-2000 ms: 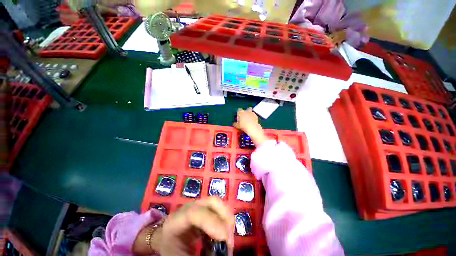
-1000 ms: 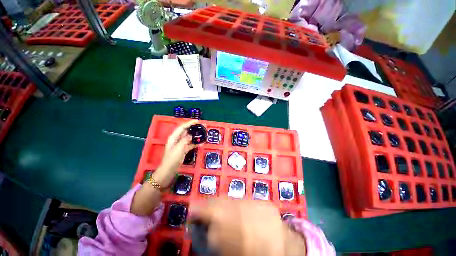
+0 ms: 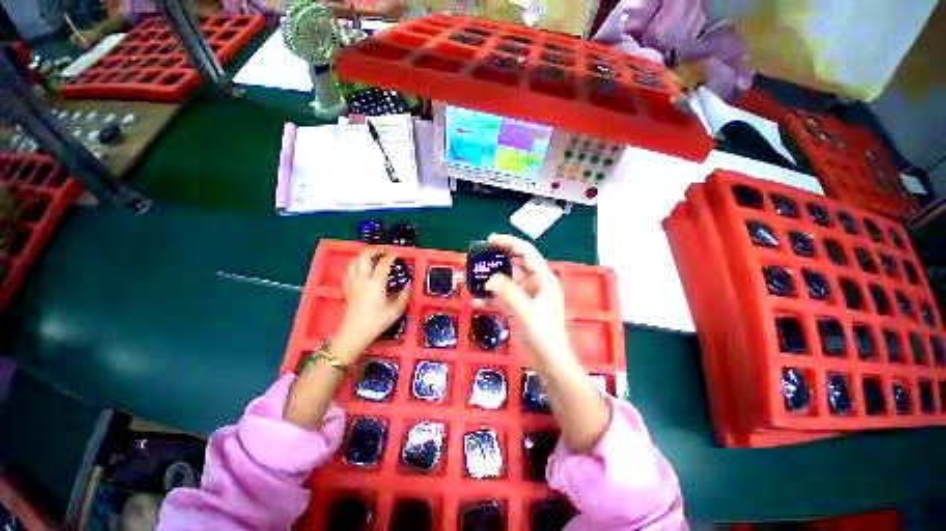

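The red working tray (image 3: 589, 340) lies in front of me with dark watch units in many pockets. My right hand (image 3: 525, 288) holds a lit watch unit (image 3: 488, 272) above the tray's top row, its screen showing white marks. My left hand (image 3: 373, 299) has its fingers on another lit watch unit (image 3: 398, 276) at a top-row pocket near the left. An unlit unit (image 3: 441, 280) sits in the pocket between my hands. Two set-aside units (image 3: 386, 233) lie side by side on the green mat just above the tray, the left one lit blue.
A white instrument (image 3: 519, 150) with a coloured screen stands behind, under a tilted red tray (image 3: 539, 88). A notebook (image 3: 327, 171) with a pen and a white card (image 3: 539, 216) lie near it. A tray stack (image 3: 716, 342) is at right. A green fan (image 3: 314, 47) stands at back left.
My right hand has moved from the tray's lower part up to the top row and now holds a lit unit there. My left hand has lowered its unit to the pocket.
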